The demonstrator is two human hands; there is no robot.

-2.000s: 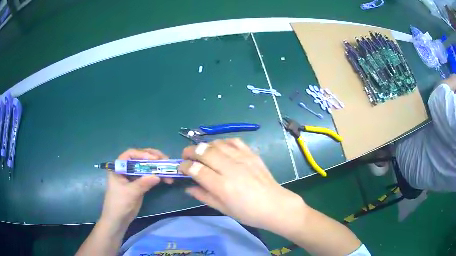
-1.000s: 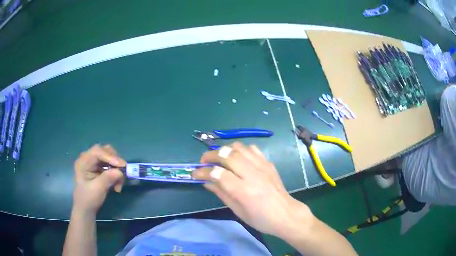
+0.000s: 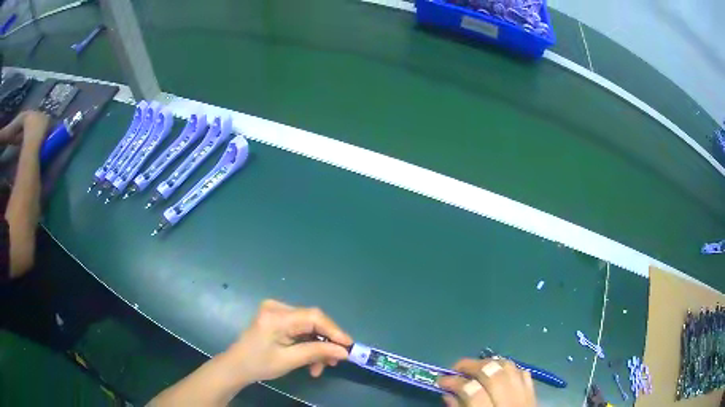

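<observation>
A lilac handle shell (image 3: 362, 354) with a green circuit board (image 3: 401, 369) inside lies between my two hands, open side up, above the bench front. My left hand (image 3: 290, 343) pinches the tip at the shell's left end. My right hand (image 3: 491, 385) grips the shell's right end, with pale wraps on two fingers; it is partly cut off by the bottom edge. Blue-handled snips (image 3: 540, 374) lie on the bench behind my right hand, partly hidden.
Several filled housings (image 3: 208, 183) lie at the left back. Another person's arm (image 3: 28, 183) and a blue tool (image 3: 57, 141) are far left. A blue bin (image 3: 485, 30) is beyond the white strip. Small plastic parts (image 3: 638, 375) and boards on cardboard (image 3: 664, 318) are at right.
The view has swung left, bringing the row of filled housings, the bin and another person's arm into view. Both hands still hold the shell; my left hand remains at its tip end.
</observation>
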